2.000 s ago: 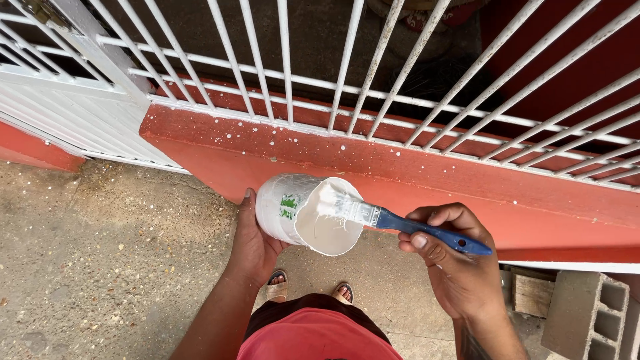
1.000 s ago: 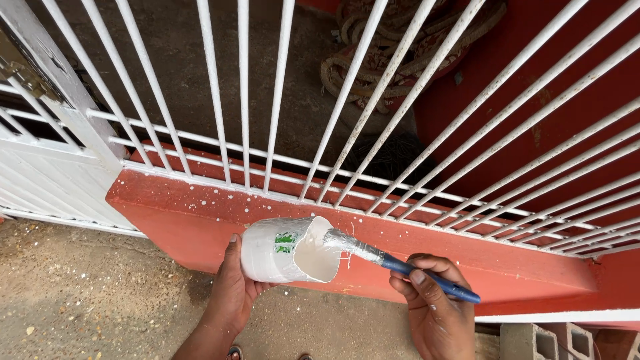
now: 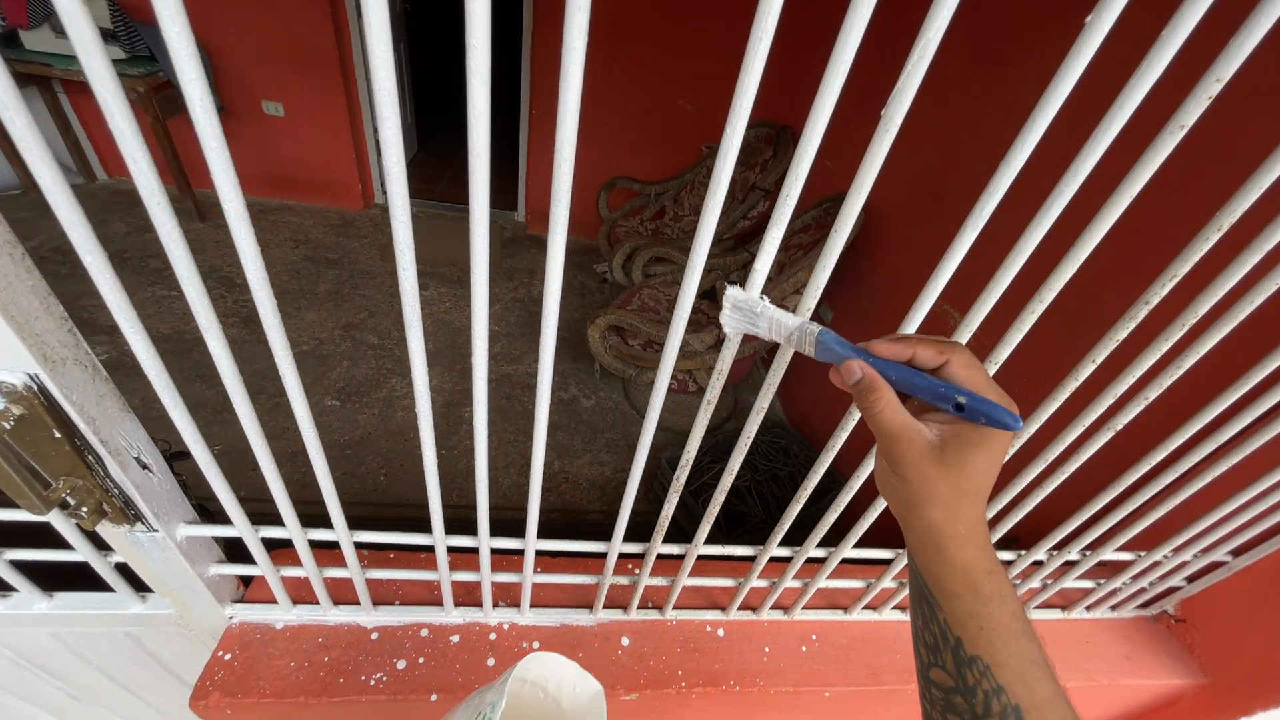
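My right hand (image 3: 925,430) grips a paintbrush (image 3: 890,378) by its blue handle, in front of the white metal bars at right of centre. The bristles are coated in white paint, and their tip lies at a bar (image 3: 712,400) that shows rust specks on its lower part. At the bottom edge of the view, a white plastic container (image 3: 560,690) is partly visible, with its mouth facing up. My left hand is out of view, so its hold on the container cannot be seen.
A red ledge (image 3: 420,665) with white paint spots runs below the bars. At left is a white gate post with a brass-coloured lock (image 3: 60,460). Behind the bars lie coiled, rope-edged patterned items (image 3: 690,250), a wooden table (image 3: 150,90) and a doorway (image 3: 465,110).
My right hand has raised the brush from the container's mouth to the bars. My left hand has left the view, and the container now shows only at the bottom edge. The view has tilted up.
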